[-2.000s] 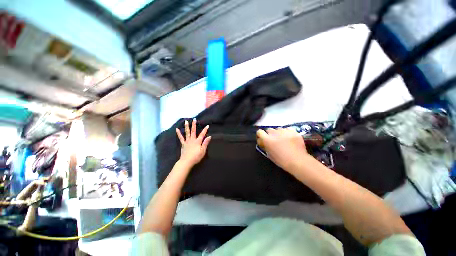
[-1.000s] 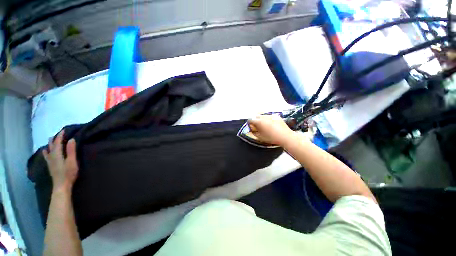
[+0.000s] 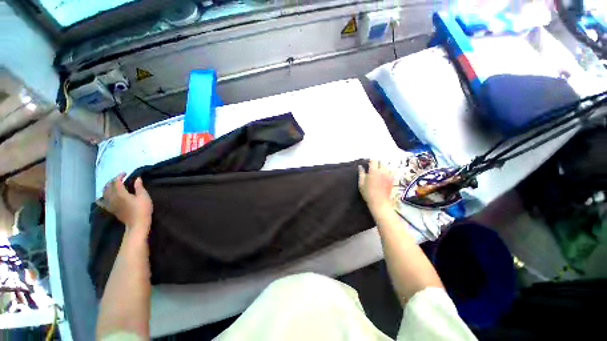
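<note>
Dark trousers (image 3: 259, 220) lie across the white pressing table, one leg stretched out in front of me with loose folds, the other bunched behind it. My left hand (image 3: 130, 205) grips the cloth at the trousers' left end, thumb on top. My right hand (image 3: 376, 183) holds the cloth at the upper right end of the leg, its fingers partly hidden. The steam iron (image 3: 436, 189) stands on the cluttered rest just right of my right hand, with no hand on it, its point facing left. The padded arm under the trousers is hidden.
The white pressing table (image 3: 333, 110) has a blue upright post (image 3: 200, 103) with a red label behind the trousers. Black hoses (image 3: 526, 136) run from the iron to the upper right. A blue tub (image 3: 474, 273) stands on the floor at right. Another white table with a navy pad (image 3: 526, 100) is beyond.
My right hand has let go of the iron, which now sits on the rest at right, and has taken hold of the leg's right end. The leg's cloth has become looser and more folded.
</note>
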